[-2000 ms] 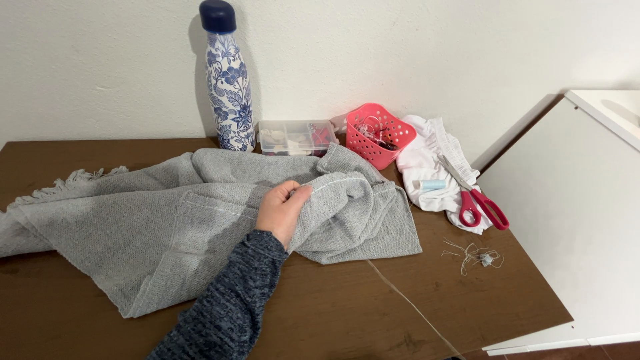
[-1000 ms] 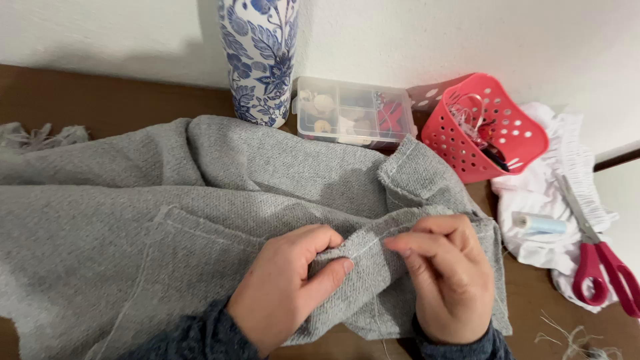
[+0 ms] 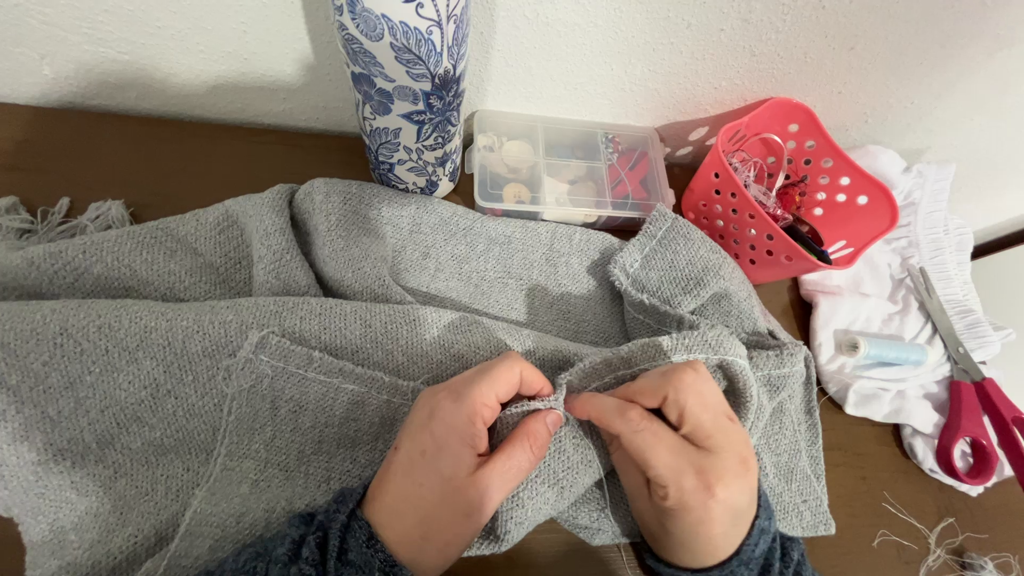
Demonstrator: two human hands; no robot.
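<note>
A grey woven cloth (image 3: 336,264) with pale stitching and a sewn patch lies across the table. My left hand (image 3: 472,448) pinches a folded edge of it between thumb and forefinger. Close against that fold, my right hand (image 3: 680,448) has its thumb and fingertips pressed together; whether a needle is between them cannot be seen. A pale thread (image 3: 602,472) runs down over the cloth from near the right fingertips.
Behind the cloth stand a blue-and-white floral bottle (image 3: 412,96), a clear compartment box (image 3: 572,172) of buttons and a pink perforated basket (image 3: 724,216). At right, red-handled scissors (image 3: 964,432) and a light-blue thread spool (image 3: 888,350) lie on white fabric (image 3: 848,304); thread scraps (image 3: 944,544) lie nearer.
Two seconds ago only one hand showed, on the cloth; now both meet at the folded edge. Since one second ago my right fingertips have come closer to the left ones. The view has moved nearer.
</note>
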